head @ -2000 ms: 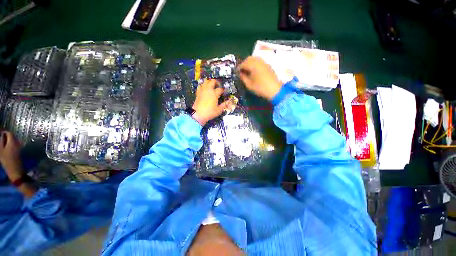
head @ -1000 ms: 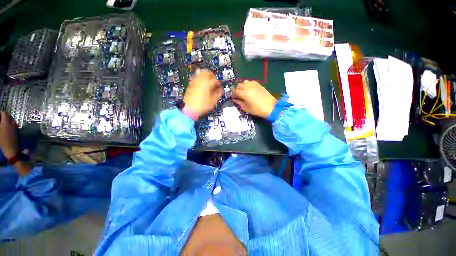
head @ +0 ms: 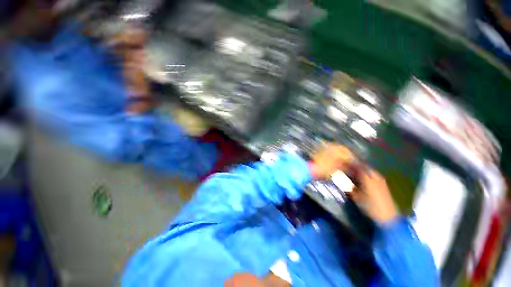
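The view is tilted and strongly blurred. My left hand and my right hand are close together over the near end of the blister tray. A small bright white piece shows between them; I cannot tell whether it is held or which hand touches it. The fingers are too blurred to read. Bright, blurred boards lie in the tray beyond my hands. No tweezers can be made out.
Stacked blister trays lie to the left. Another person's blue sleeve and hands are at far left. The bagged sheets, a white sheet and a red strip are at right. Grey floor shows lower left.
The camera view has swung and tilted, bringing the other person and the floor further into view. My hands are now over the near end of the tray, with a white piece between them.
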